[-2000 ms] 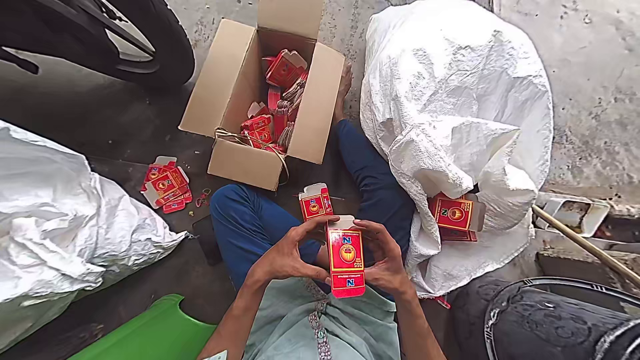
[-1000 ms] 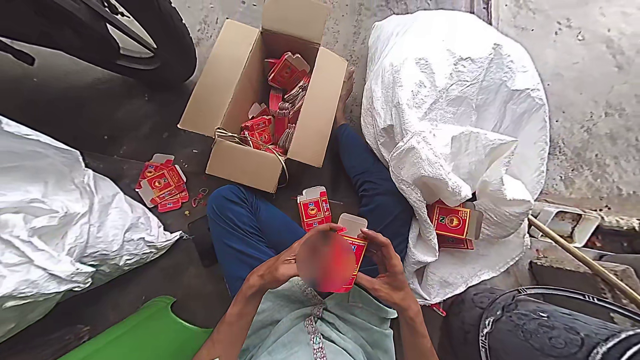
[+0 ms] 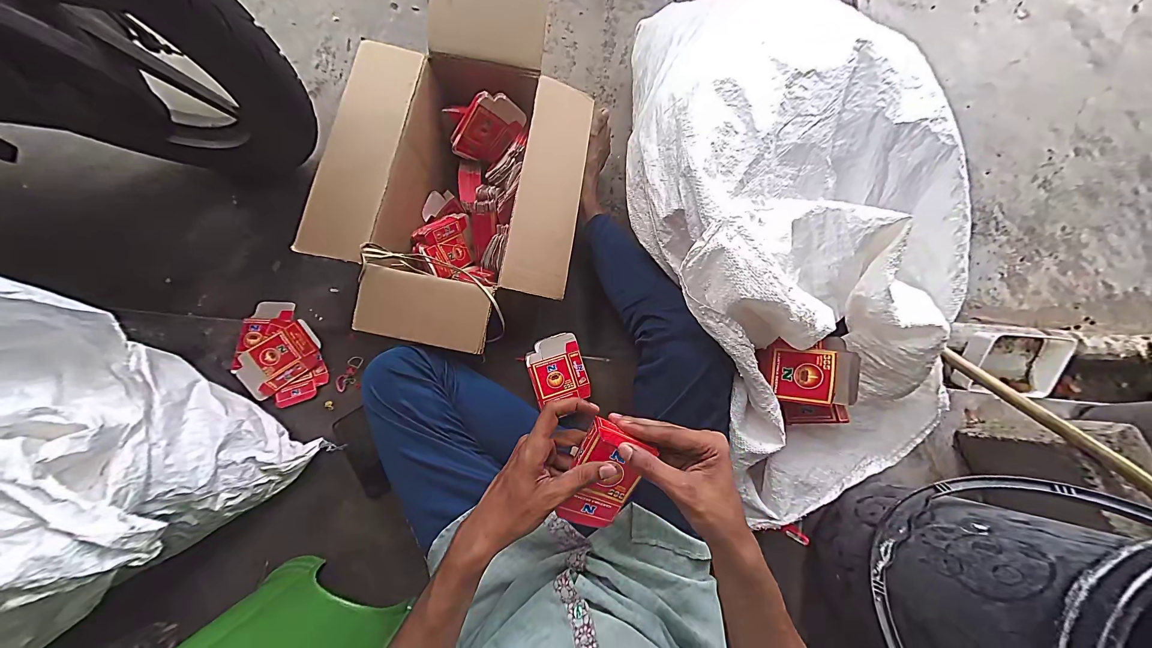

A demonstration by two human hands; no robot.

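Above my lap, my left hand [image 3: 549, 463] and my right hand [image 3: 688, 463] both grip a small red printed carton [image 3: 598, 490], left fingers at its side and right fingers at its upper end. Its top flap looks folded in. Just beyond my hands another red carton [image 3: 558, 373] lies between my legs with its flap up. Many flattened red cartons [image 3: 486, 130] fill part of a cardboard box [image 3: 418, 310] ahead of me. A small pile of flat red cartons [image 3: 281, 353] rests on the floor to the left. More red cartons [image 3: 805, 376] lie at the mouth of a white woven sack [image 3: 765, 162].
A second white sack [image 3: 135, 450] stands at the left, near a green plastic object [image 3: 297, 612]. A black tyre [image 3: 279, 99] is at the upper left. On the right are a pole [image 3: 1044, 418] and a black ribbed container [image 3: 972, 558]. Rubber bands [image 3: 349, 373] lie by my left knee.
The held carton's flap stood up at its top in the earlier frames; now no raised flap shows there. The carton is tilted, and both hands have shifted around its upper end.
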